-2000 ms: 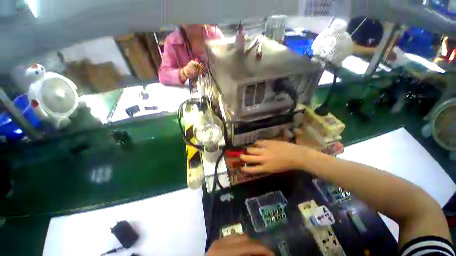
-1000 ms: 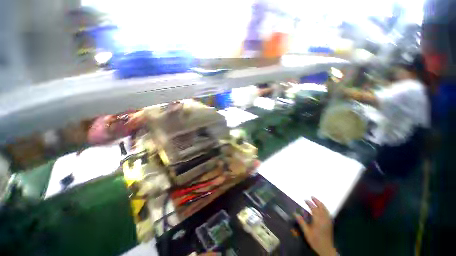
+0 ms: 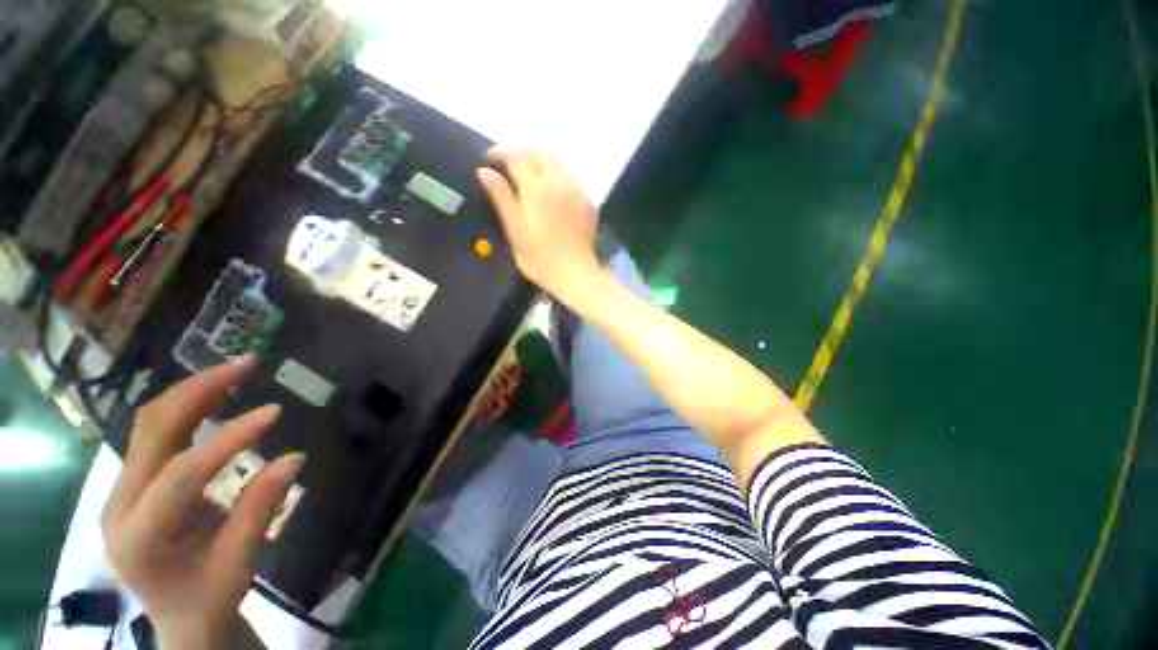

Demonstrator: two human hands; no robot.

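Note:
A black test panel lies in front of me, tilted in view. It bears a cream outlet strip with a white plug on it, a second cream outlet plate, and two green circuit boards in clear cases, one farther and one nearer. My left hand is over the panel's near left part, fingers apart and empty. My right hand is at the panel's right edge by the white sheet, fingers apart, with nothing seen in it.
Red test leads and black cables lie left of the panel. A black adapter is at the lower left. A white sheet is at the top. A red stool stands on the green floor with yellow lines.
The view has swung right and down to the floor and my lap. My right hand has left the red leads for the panel's right edge. My left hand has come further into view.

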